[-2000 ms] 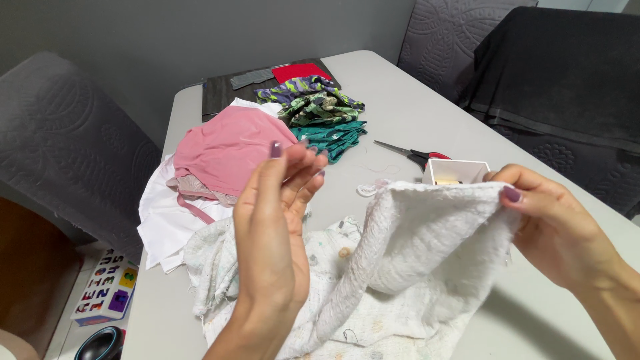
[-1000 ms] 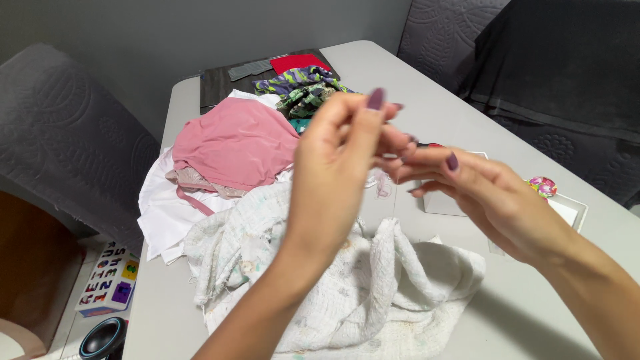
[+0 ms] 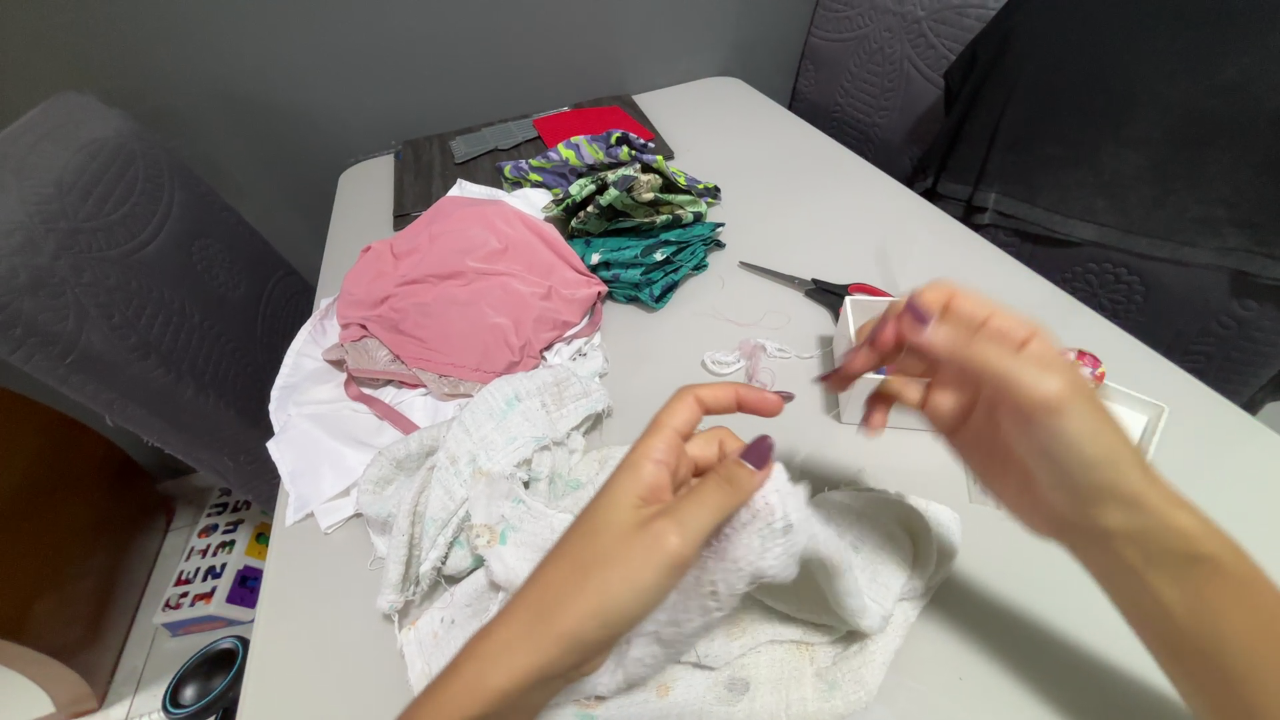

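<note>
My left hand holds an edge of the white printed muslin cloth between its curled fingers, the index finger lifted off the thumb. The rest of the cloth lies crumpled across the near part of the table. My right hand, blurred, is raised over a small white box, its fingers partly apart; no item shows in it, though a fine thread could be hidden by the blur. Left of the box lie loose white and pink threads. Just behind it are scissors with black and red handles.
A pink garment rests on white fabric at the left. Green patterned fabrics lie beside it, with a red piece on a dark board behind. A white tray stands right of the box. Grey covered chairs flank the table.
My hands were together above the table a second ago; now they are apart, the left lower at the cloth and the right over the box. The cloth's edge has been taken up by my left hand.
</note>
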